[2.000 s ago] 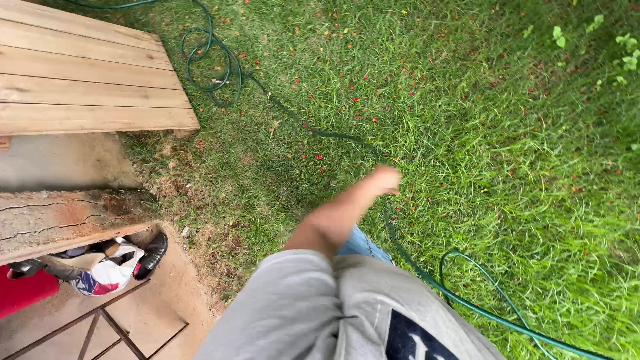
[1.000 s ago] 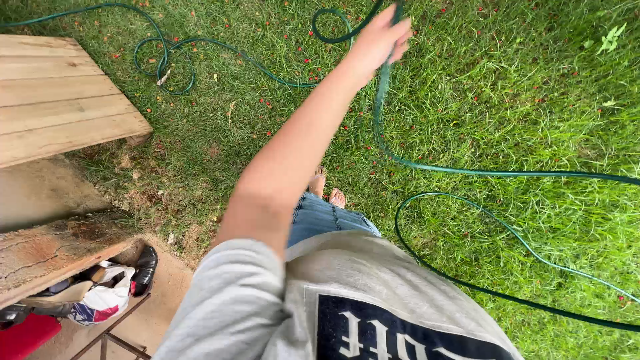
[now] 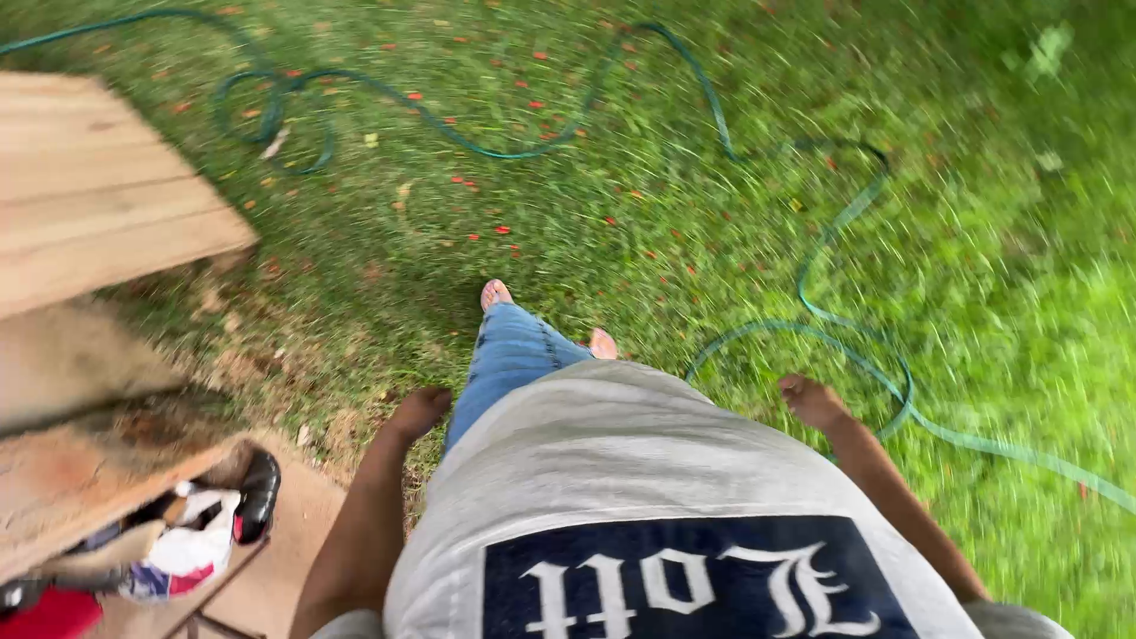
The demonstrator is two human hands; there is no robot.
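Note:
My left hand [image 3: 422,412] hangs at my left side beside the leg of my blue jeans, over the edge of the grass. It looks loosely curled and holds nothing that I can see. On the other side, my right hand [image 3: 811,401] is out from my body above the grass, fingers curled, no object visible in it. A green garden hose [image 3: 825,328] lies in loops on the lawn near that hand and runs on across the grass to the upper left. Motion blurs both hands.
Wooden planks [image 3: 106,191] jut in at the left. Below them are a rough wooden slab [image 3: 106,484], a black shoe [image 3: 259,495], white, red and blue cloth [image 3: 191,541] and a metal frame [image 3: 217,590]. My bare feet are on the grass [image 3: 568,231].
One second ago an outstretched hand held the green hose; now the hose lies on the grass and both arms are down at my sides. The hose's loops have shifted.

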